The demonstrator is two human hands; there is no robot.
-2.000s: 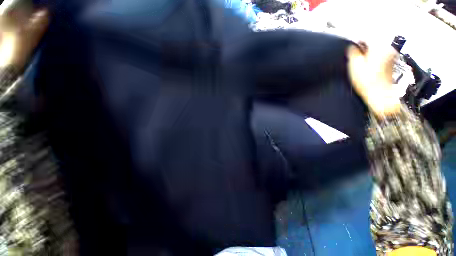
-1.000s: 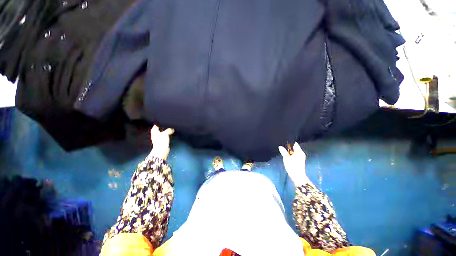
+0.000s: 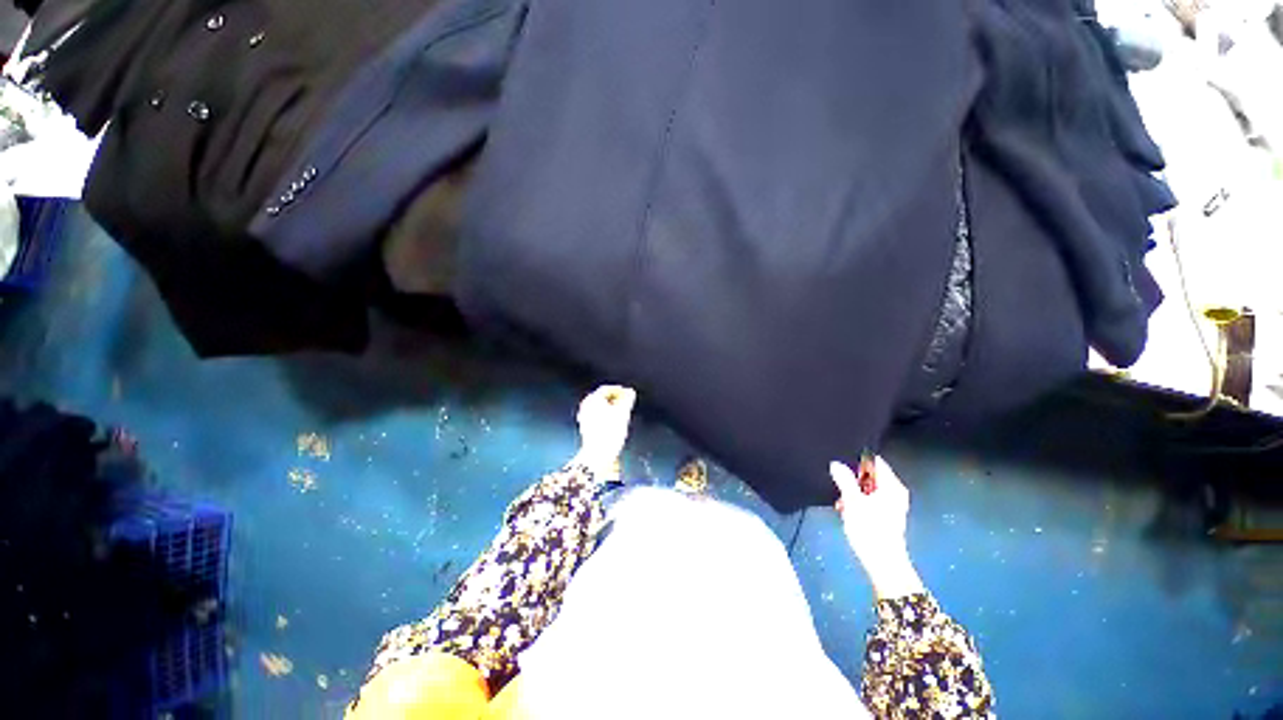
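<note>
A navy coat (image 3: pixel 732 239) lies over the table edge, its lower edge hanging towards me. Shiny dark lining (image 3: pixel 954 317) shows in a long opening at its right. A navy sleeve (image 3: pixel 380 141) with small buttons lies at the left. My left hand (image 3: pixel 605 425) is closed at the coat's lower edge and appears to pinch it; the fingertips are small and unclear. My right hand (image 3: pixel 875 523) is closed around a small reddish tool (image 3: pixel 867 476), apparently thread snips, beside the coat's lower right edge. The tool's tips cannot be made out.
A black or dark brown coat (image 3: pixel 169 183) with shiny buttons lies at the left. A brown strip (image 3: pixel 1238 359) with a yellowish piece and cord is at the right table edge. A blue crate (image 3: pixel 176 563) stands low left on the blue floor (image 3: pixel 366 563).
The coat was blurred in motion between raised hands, then lay on the table. Since then my left hand has moved right, my right hand slightly right and down, and the view has shifted.
</note>
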